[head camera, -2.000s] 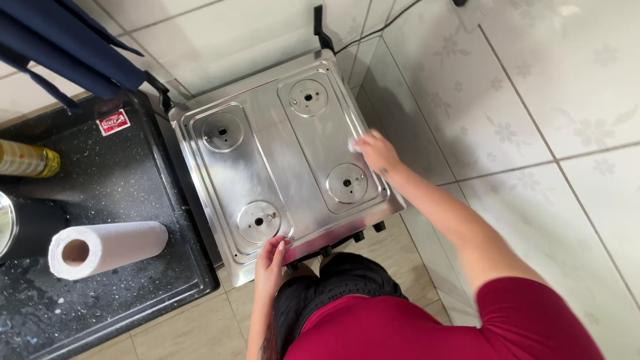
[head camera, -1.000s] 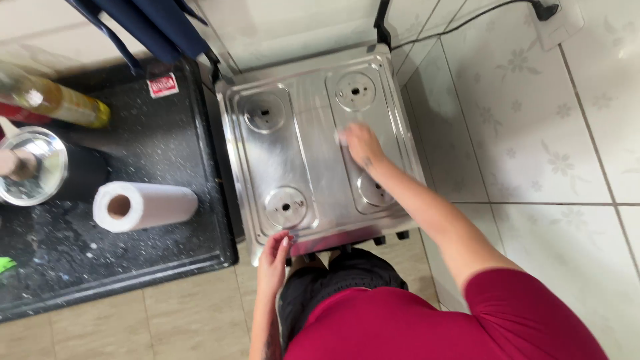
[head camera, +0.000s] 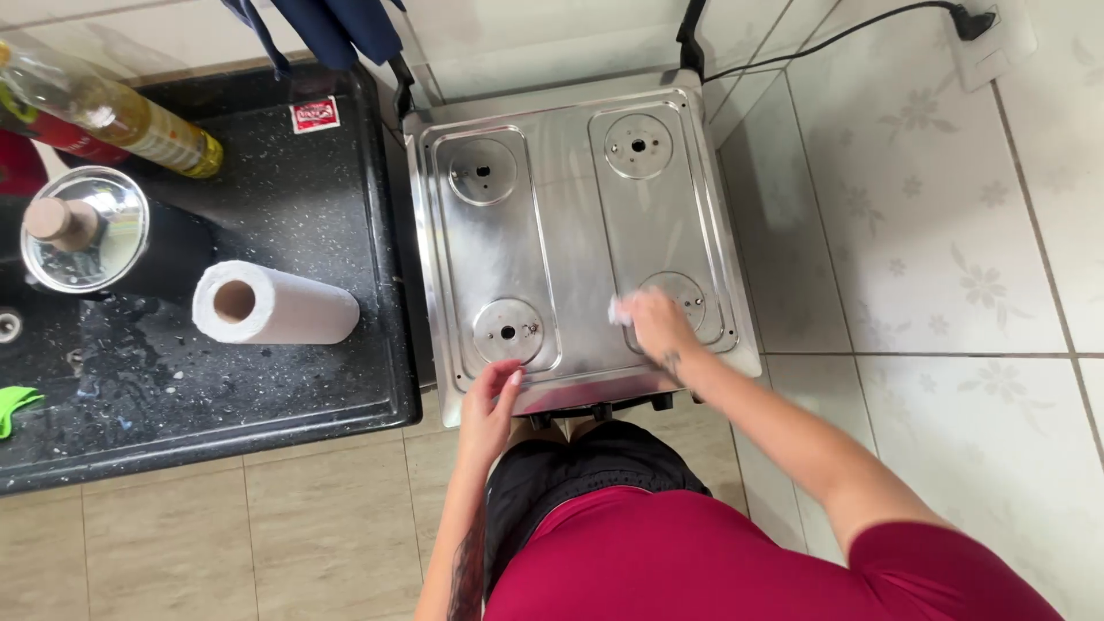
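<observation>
In the head view, a stainless steel gas stovetop lies below me, its grates and burner caps off. My right hand grips a small wad of white paper or cloth against the metal by the front right burner opening. It is slightly blurred. My left hand rests at the front edge of the stovetop, just below the front left burner opening, fingers slightly apart with nothing seen in them.
Left of the stove, a black speckled stone counter holds a paper towel roll, a lidded dark pot, an oil bottle and a red packet. A black cord runs to a wall socket at the right.
My right hand with the white wad has moved over the right side of the stovetop, from near its right edge toward the middle, then frontward. My left hand stays at the front edge.
</observation>
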